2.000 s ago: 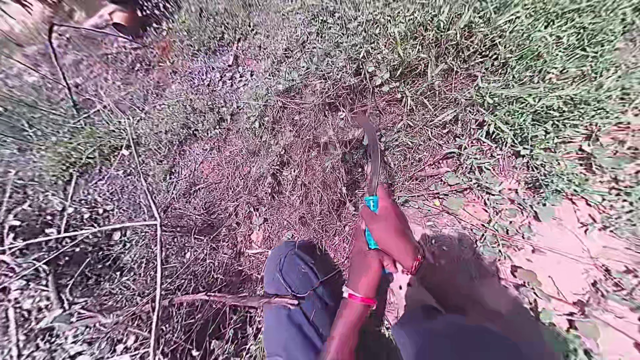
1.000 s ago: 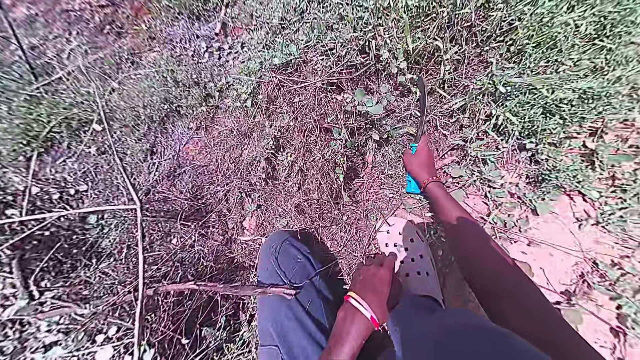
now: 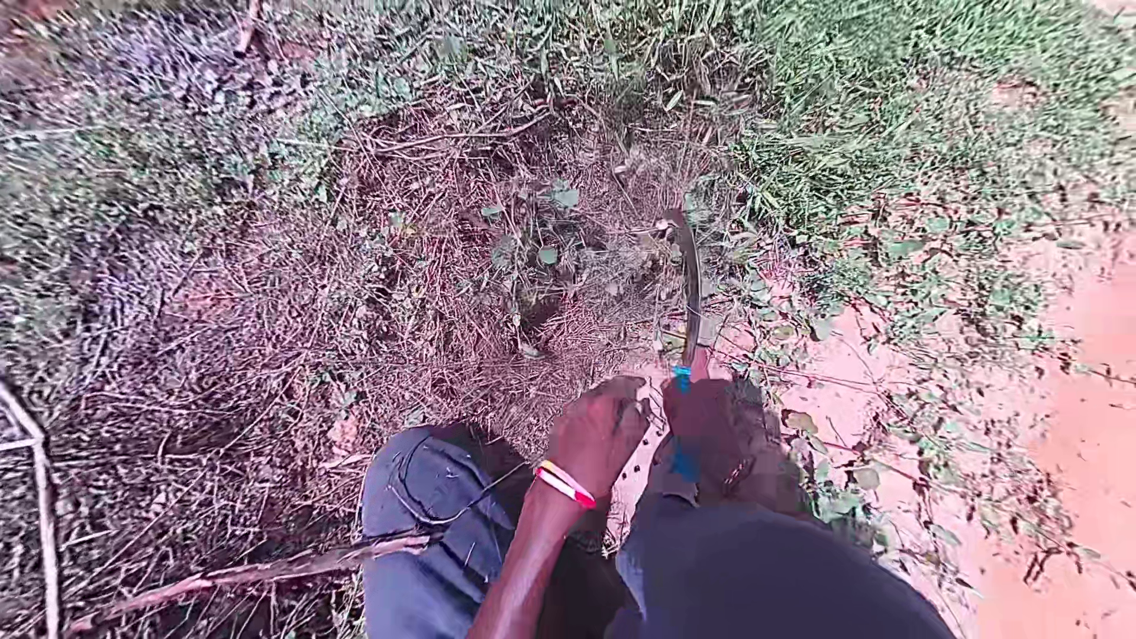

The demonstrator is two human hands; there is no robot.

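A sickle with a curved dark metal blade and a blue handle is in my right hand. Its blade points away from me over the weeds, the tip curving left. My left hand, with red and pale bands at the wrist, is just left of the right hand above my shoe. Its fingers are curled, and whether they hold anything cannot be made out. Ahead of both hands lies a patch of dry stems with a few green leaves.
A long dry stick reaches my left knee. A pale bent branch lies at the far left. Green grass grows at the upper right, bare reddish soil at the right. My perforated light shoe is partly hidden.
My right hand has brought the sickle from the right back toward me, beside my left hand. Two seconds ago both hands were together near the handle; one second ago they were apart.
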